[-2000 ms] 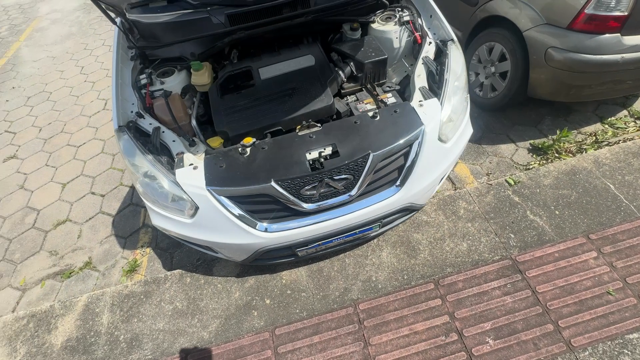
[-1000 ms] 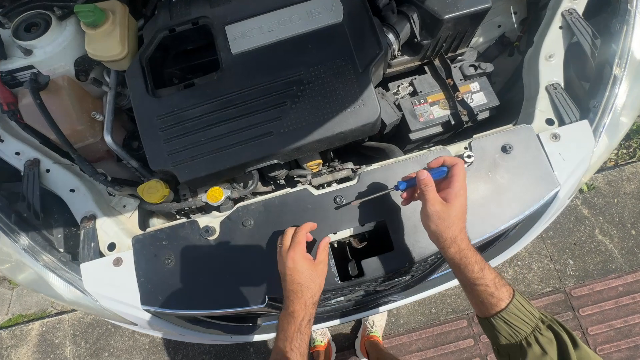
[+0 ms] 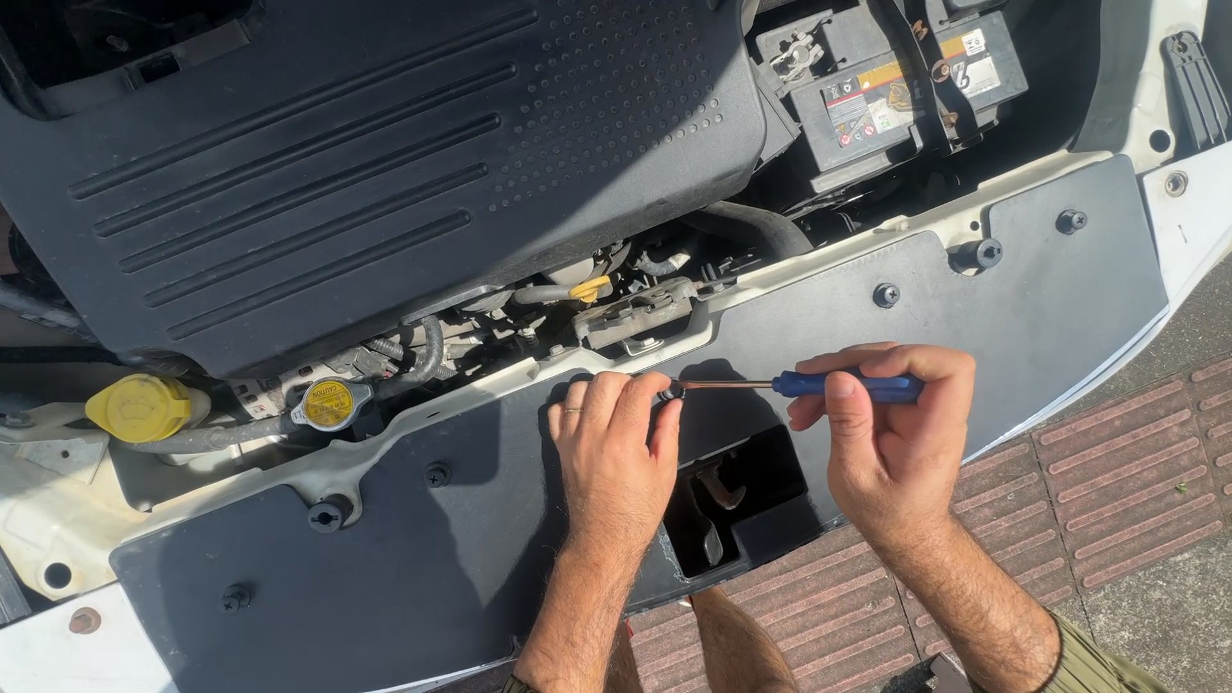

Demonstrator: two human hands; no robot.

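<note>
My right hand (image 3: 895,423) holds a screwdriver by its blue handle (image 3: 852,386), the shaft pointing left. At its tip is a small black plastic clip (image 3: 671,391), pinched between the thumb and forefinger of my left hand (image 3: 621,448). Both hands are over the black plastic radiator cover panel (image 3: 404,568) at the front of a car. A rectangular opening (image 3: 760,520) with the hood latch inside lies just below the screwdriver. Other black clips sit in the panel, such as one with a cross slot (image 3: 886,295) to the right and one (image 3: 437,474) to the left.
Behind the panel is the engine with its black cover (image 3: 385,144). The car battery (image 3: 895,106) stands at the upper right. A yellow reservoir cap (image 3: 140,408) and a metal radiator cap (image 3: 330,403) are at the left. Red ribbed paving (image 3: 1126,472) shows beyond the bumper.
The view has moved much closer to the car. Since one second ago, my left hand has taken hold of a clip at the screwdriver's tip, and the screwdriver now lies level.
</note>
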